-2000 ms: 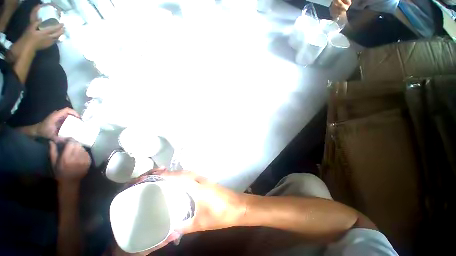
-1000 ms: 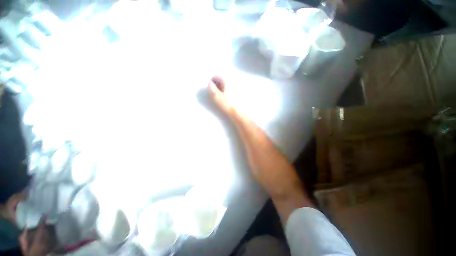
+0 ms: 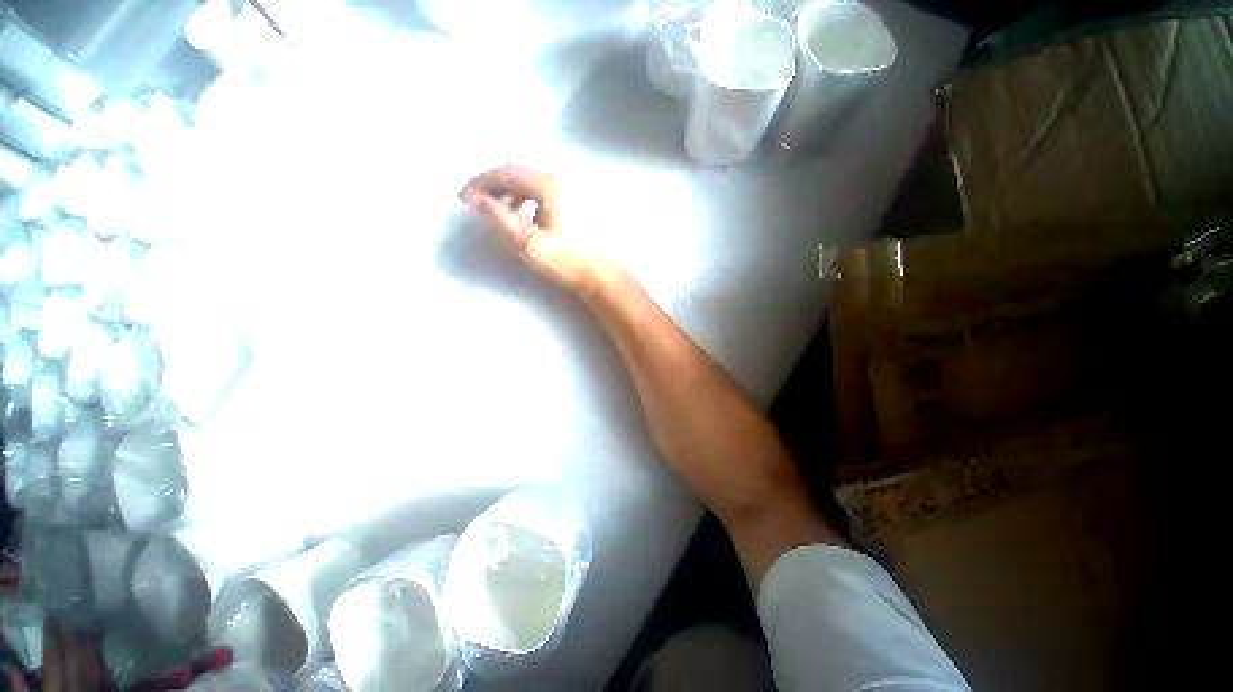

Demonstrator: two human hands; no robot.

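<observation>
My right hand is over the glare-washed white table, near the middle of the view. Its fingers are loosely curled, with a small white patch between them; glare hides whether it holds anything. My left hand is not in view. Below it, at the near edge, wide-mouthed white cups in clear film lie with their mouths towards me, and similar cups lie to their left. Beyond my hand, two white cup stacks stand side by side near the far right table edge, the left one beside clear film.
Many rows of film-wrapped cups cover the left side. Brown cardboard cartons stand right of the table, with a creased brown panel behind. Another person's fingers show dimly at the lower left corner.
Two seconds ago my right hand held a film-wrapped cup stack low in front; that hand now reaches over the table without it. Since one second ago it moved slightly left and away. The view shifted.
</observation>
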